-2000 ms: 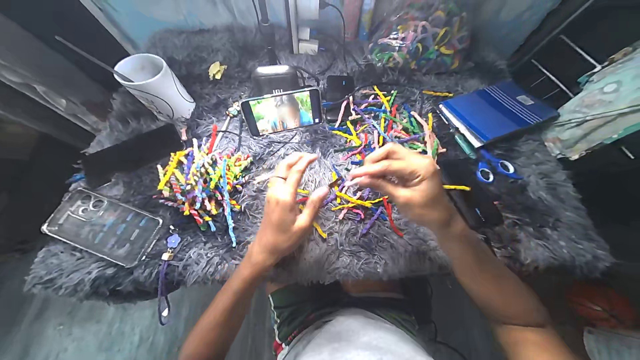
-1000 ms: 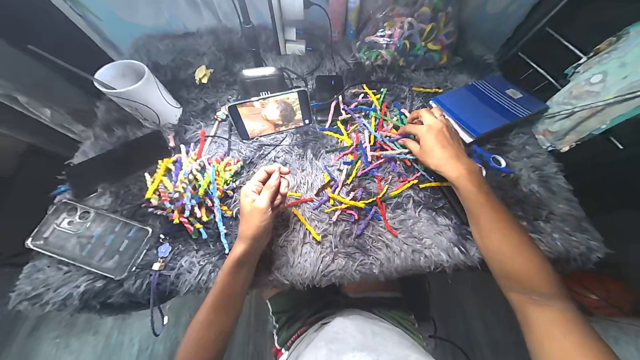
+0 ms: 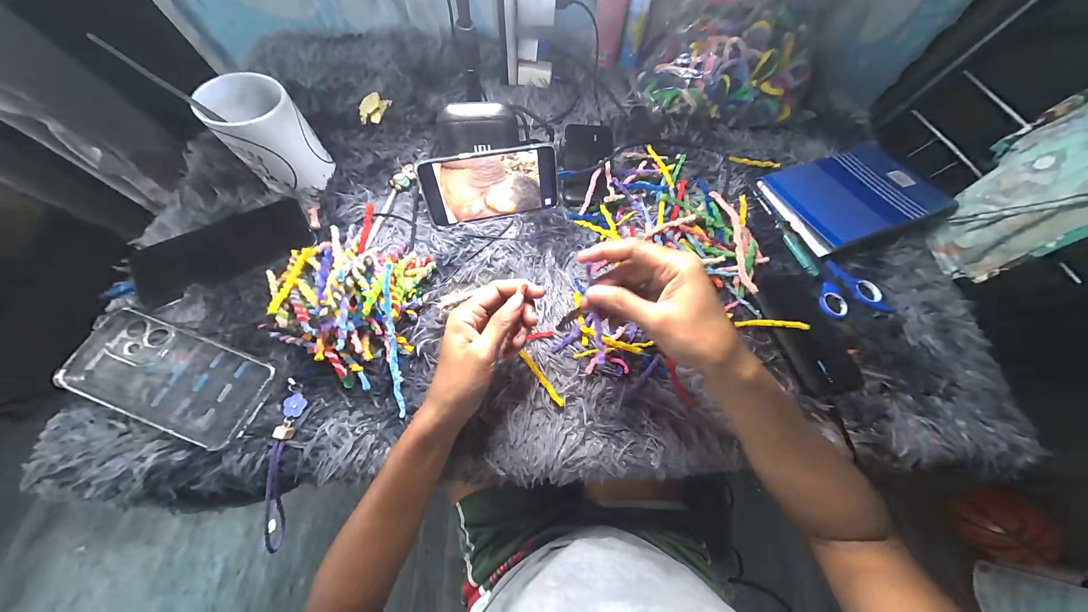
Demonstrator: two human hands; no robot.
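My left hand [image 3: 489, 327] is at the middle of the fur-covered table, thumb and fingertips pinched on a small pale thing, too little of it showing to name. Just right of it my right hand [image 3: 650, 297] is raised with thumb and forefinger curved; a purple fuzzy strip [image 3: 593, 327] shows at its fingertips, but whether it is gripped is unclear. Behind and below that hand spreads a loose pile of coloured fuzzy strips [image 3: 671, 212]. A bundle of twisted multicoloured fuzzy pieces [image 3: 348, 297] lies left of my left hand. One yellow strip [image 3: 541, 378] lies between the hands, nearer the front edge.
A lit phone [image 3: 489, 185] leans on a dark box behind the hands. At left are a white cup [image 3: 268, 127], a black slab [image 3: 223, 251] and a clear phone case [image 3: 161, 378]. To the right lie a blue notebook [image 3: 858, 195], scissors [image 3: 850, 289] and a dark case [image 3: 807, 340].
My right hand has come back from the strip pile by the notebook to a place near my left hand. My left hand stays near the middle, its fingertips still together.
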